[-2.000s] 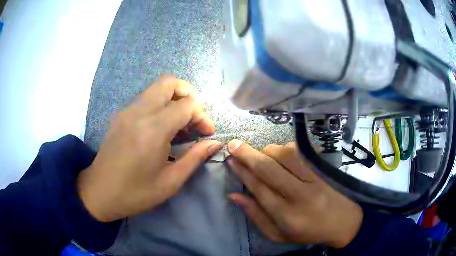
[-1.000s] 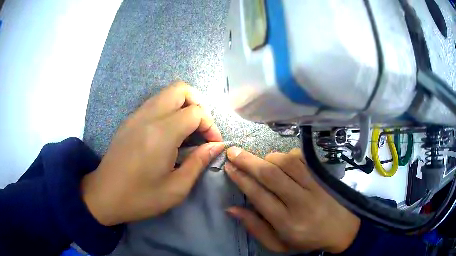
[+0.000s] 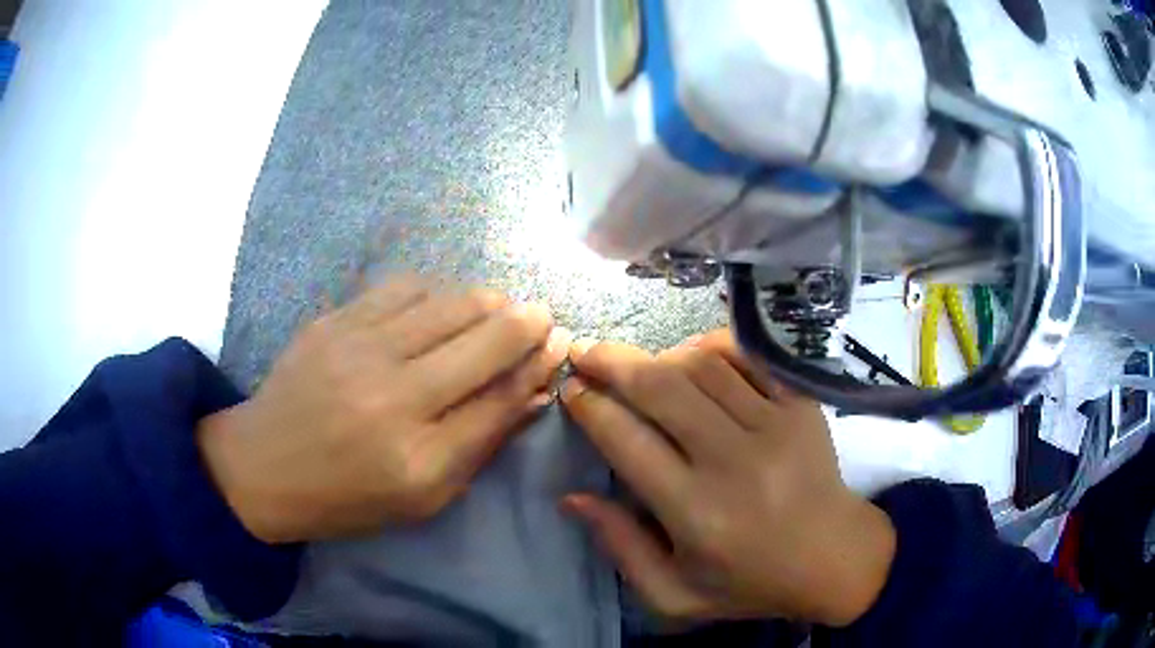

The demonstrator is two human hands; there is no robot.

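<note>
A large flecked grey panel (image 3: 380,165) lies on the white table, running under the machine head. A smoother, paler grey piece (image 3: 494,532) lies at the front, below my hands. My left hand (image 3: 380,405) pinches the cloth edge at the middle of the view. My right hand (image 3: 722,481) pinches the same edge just beside it, fingertips almost touching. The fingers hide the held edge. The white sewing machine head (image 3: 760,114) with a blue stripe stands above and to the right. The needle cannot be made out.
Scissors with a yellow handle loop (image 3: 931,336) and a green one lie right of the machine, near slim black snips (image 3: 877,360). A black flat object (image 3: 1041,449) lies further right. The white tabletop (image 3: 114,165) shows at the left. Something blue is below left.
My left hand's fingers have closed together and lowered over the cloth edge, covering the small fold that showed between the hands. The view has shifted slightly against the machine.
</note>
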